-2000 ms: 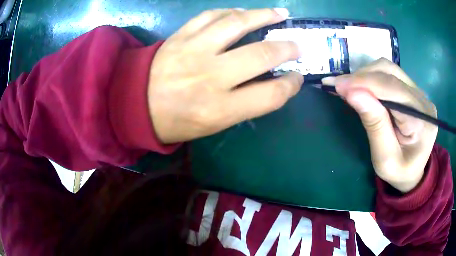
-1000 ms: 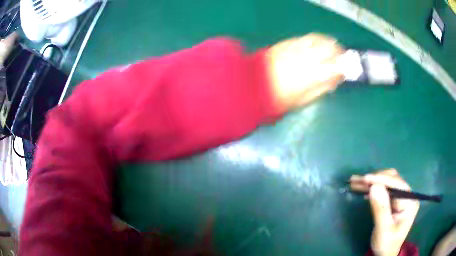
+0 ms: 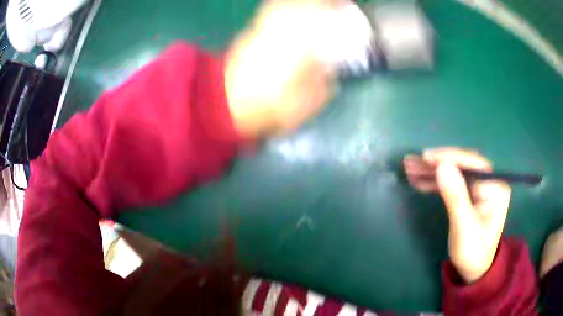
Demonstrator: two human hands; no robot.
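The opened phone (image 3: 404,37) is at the top of the view, blurred, with a pale rectangle at its right end and a dark rim. My left hand (image 3: 287,65) is over its left part, blurred and overexposed, and holds it. The fingertips cannot be made out. My right hand (image 3: 466,200) is at the right, well below the phone, and holds the dark tweezers (image 3: 509,178) like a pen. Their tips point left and are blurred. They are apart from the phone.
The glossy green table (image 3: 346,228) has a pale curved strip (image 3: 518,28) at the far right. A white fan (image 3: 40,21) and a black item (image 3: 28,102) with cables are at the left. Part of a person's arm (image 3: 552,253) shows at the right edge.
Since two seconds ago, my hands have moved apart and the tweezers have left the phone's edge. Over the last second, the phone and my left hand shifted left and up in view; my right hand shifted up.
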